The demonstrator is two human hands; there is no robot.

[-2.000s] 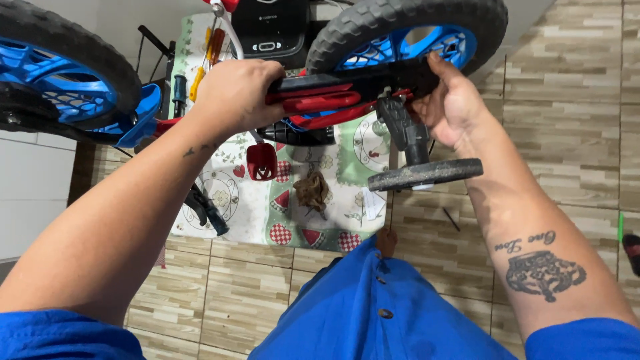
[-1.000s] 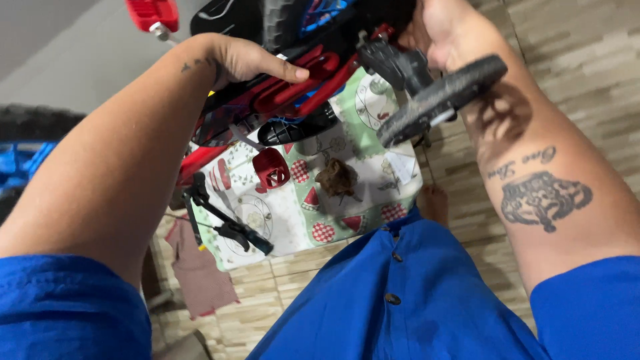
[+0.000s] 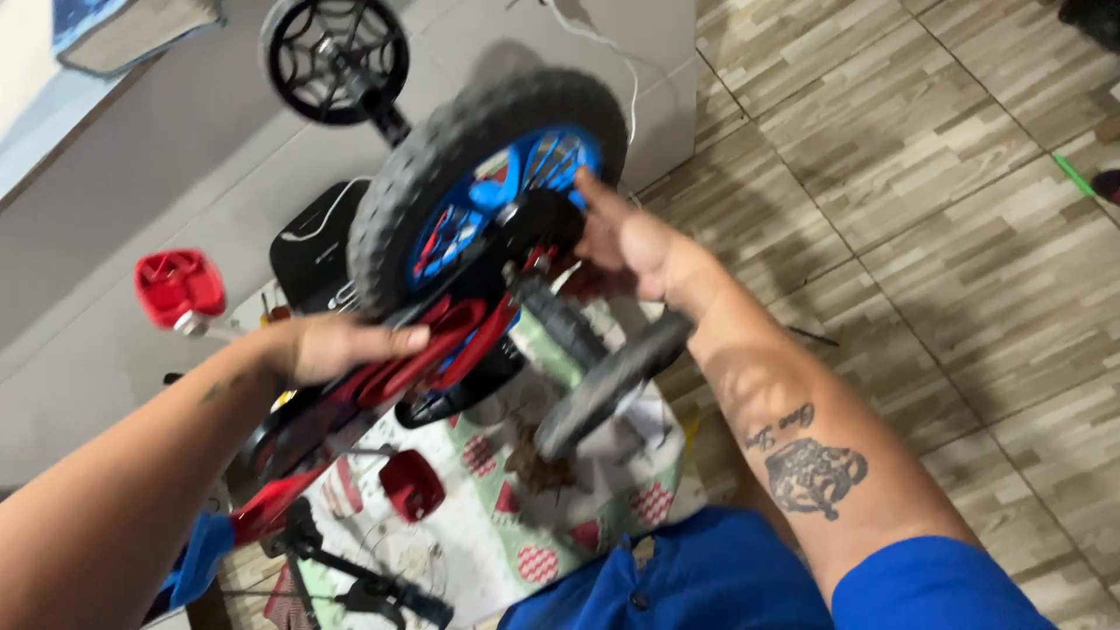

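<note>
A child's bicycle with a red frame [image 3: 262, 510] is held tilted above a low table. My left hand [image 3: 346, 346] grips the frame beside the red chain guard [image 3: 437, 350]. At the rear wheel [image 3: 394, 210], which has a black knobby tyre and blue rim, my right hand [image 3: 626, 241] holds on near the hub; some of its fingers are hidden. One training wheel [image 3: 612, 385] hangs below the hub, blurred, and the other training wheel [image 3: 337, 57] points up behind the tyre. Two red pedals show, one at the left [image 3: 179, 284], one lower down [image 3: 411, 486].
Under the bicycle is a table with a patterned cloth [image 3: 595, 490], bearing a crumpled brown cloth [image 3: 538, 464]. A black case [image 3: 319, 241] is beyond the frame. Black handlebar-like parts [image 3: 367, 577] lie lower left. A tiled wall [image 3: 236, 184] stands close behind the raised wheel.
The bicycle has been tilted and turned in my hands, so that the rear wheel and both training wheels now show. Both hands still hold it. The view has also shifted.
</note>
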